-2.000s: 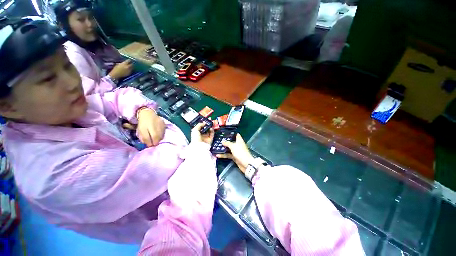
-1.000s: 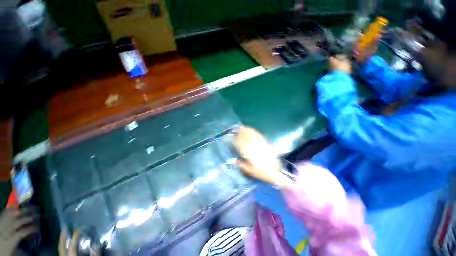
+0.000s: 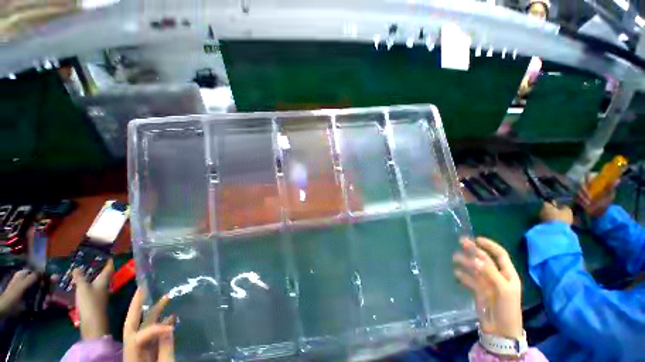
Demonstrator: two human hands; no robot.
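A clear blister tray (image 3: 318, 230) with rectangular pockets is raised and tilted up in front of me, its pockets showing no phones. My left hand (image 3: 148, 329) holds its lower left edge and is cut off by the bottom of the picture. My right hand (image 3: 491, 283) holds its right edge near the lower corner, with a pale-banded wristwatch (image 3: 502, 344) on the wrist. The bench and brown board show through the tray.
At left, another person's hand (image 3: 92, 304) is at an open flip phone (image 3: 106, 223). At right, a blue-sleeved person (image 3: 590, 283) holds a yellow object (image 3: 608, 177). Black phones (image 3: 488, 185) lie behind. A grey-white overhead shelf (image 3: 283, 21) crosses the top.
The tray has gone from flat on the bench to raised and tilted up, held in both hands. The view has tipped up and shows the overhead shelf.
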